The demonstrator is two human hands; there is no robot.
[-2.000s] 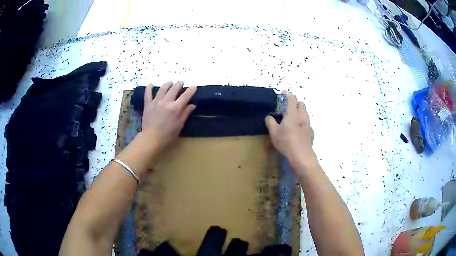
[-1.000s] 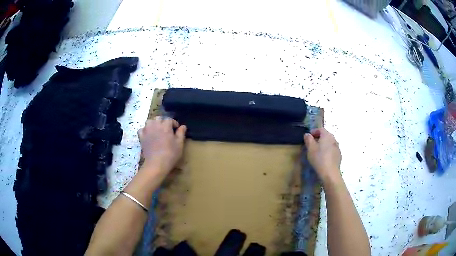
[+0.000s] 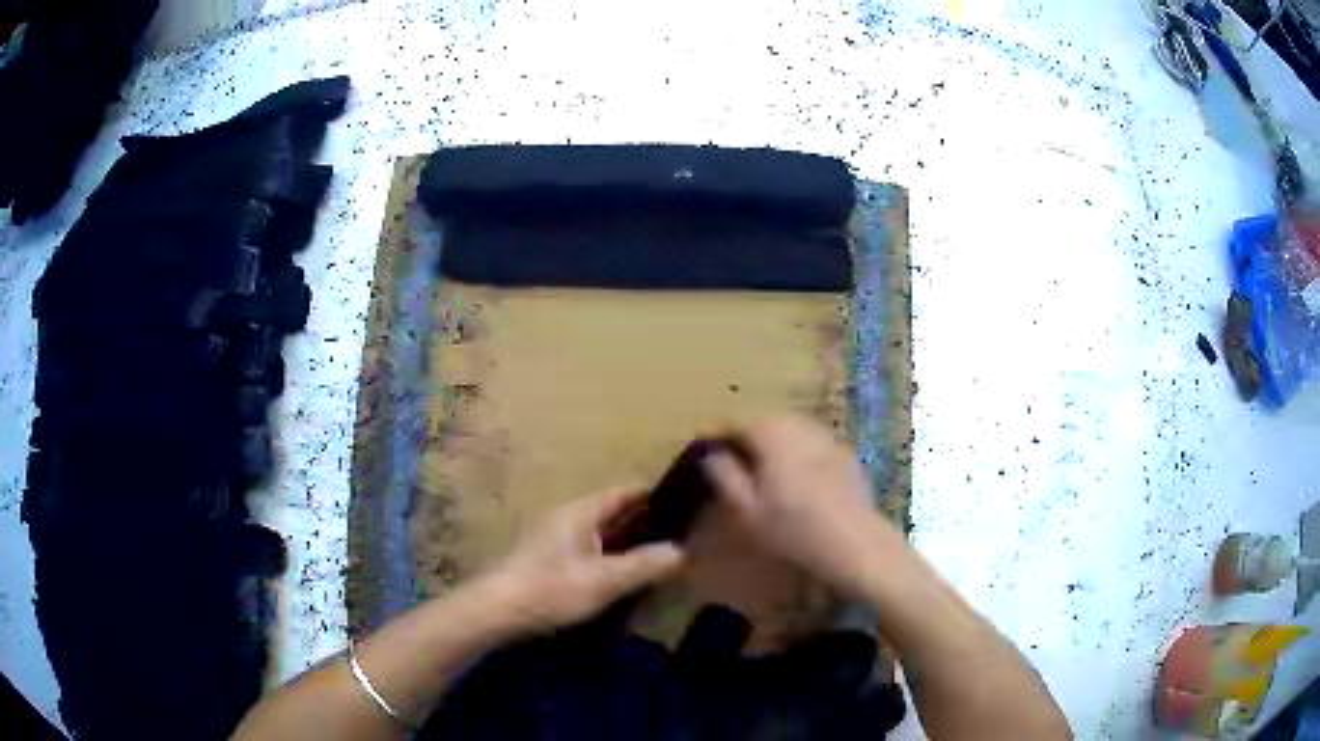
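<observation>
My left hand (image 3: pixel 586 557) and my right hand (image 3: pixel 789 492) are close together over the lower middle of the tan board (image 3: pixel 579 377). Both hold a black fabric strip (image 3: pixel 673 500) between them; it is bunched and blurred. Black strips (image 3: pixel 637 217) lie side by side across the board's far end, smooth and straight. A loose pile of black strips (image 3: pixel 579 688) covers the board's near end, below my hands. Blue-grey speckled bands run along the board's two long sides.
A large flat black fabric mass (image 3: pixel 145 420) lies left of the board, with another black bundle (image 3: pixel 65 87) at upper left. On the right are a blue tray (image 3: pixel 1257 311) with clear plastic, a dark lump (image 3: pixel 1241 348), a small bottle (image 3: pixel 1248 565) and an orange-pink tub (image 3: pixel 1209 678).
My hands have left the strip at the board's far end and moved back towards me. They now hold another black strip. The view has shifted, and more of the near pile shows.
</observation>
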